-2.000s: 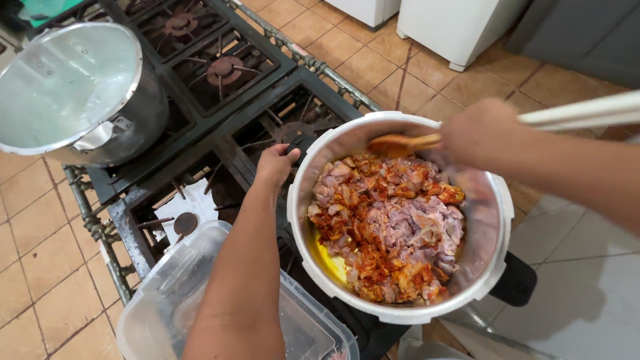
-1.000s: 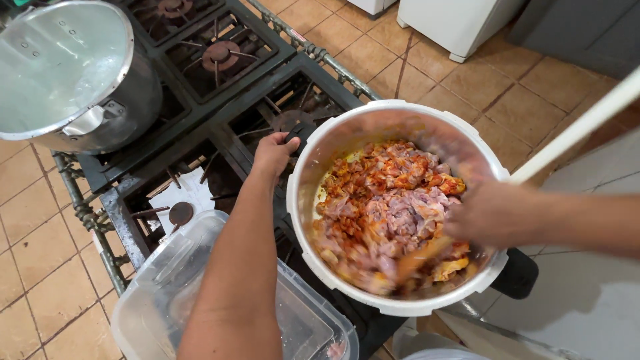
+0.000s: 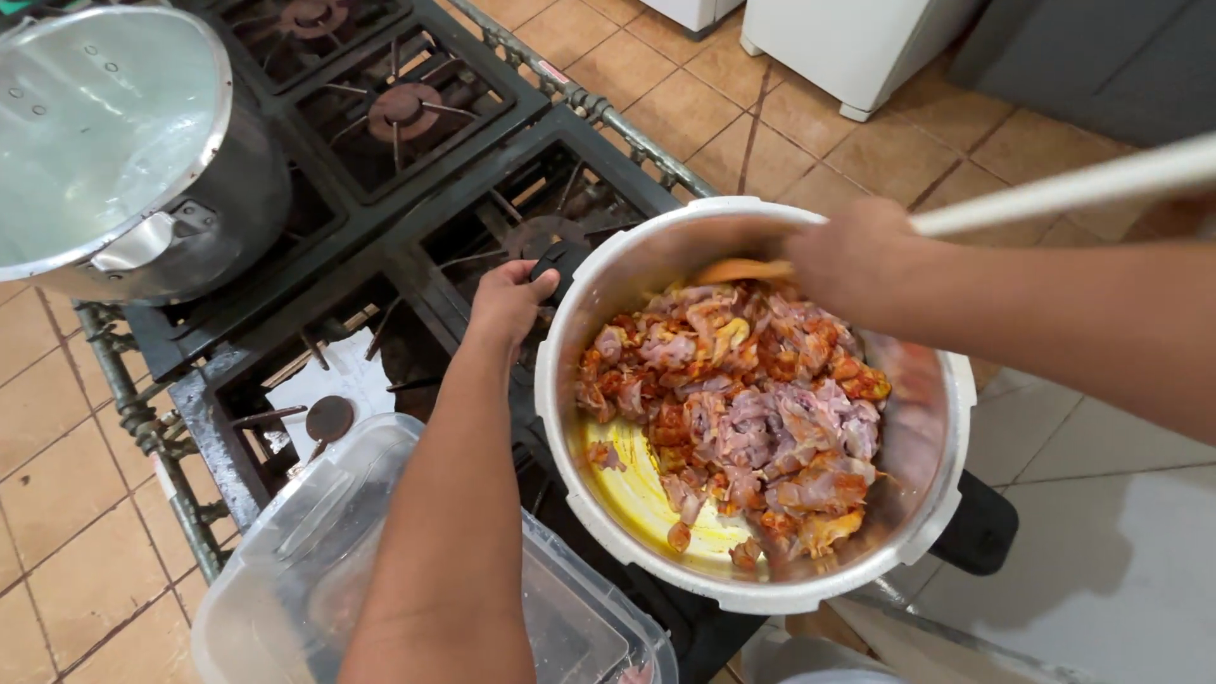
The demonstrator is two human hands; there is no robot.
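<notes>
A large metal pressure cooker pot [image 3: 760,600] without a lid stands on the stove, holding raw meat pieces [image 3: 750,418] partly coated in red-orange seasoning. Yellow oil [image 3: 632,489] shows on its bottom at the lower left. My left hand [image 3: 513,299] grips the pot's small black side handle [image 3: 562,268]. Above the pot's upper right rim, my right hand [image 3: 850,261], blurred, is closed around a long-handled spoon or spatula; its pale shaft [image 3: 1064,195] runs to the upper right, and its orange-brown end [image 3: 746,271] touches the meat near the far wall.
A translucent plastic container [image 3: 285,551] lies under my left forearm, over the stove's near burners. At the upper left stands a big aluminium pot [image 3: 223,228]. The gas stove [image 3: 408,228] has cast-iron burners and a pipe rail [image 3: 608,109]. A long black handle [image 3: 978,522] sticks out at the pot's lower right.
My right hand has moved from the pot's right side up toward its far rim, with the spoon or spatula. The meat has shifted, exposing oil at the lower left. My left hand stays at the handle.
</notes>
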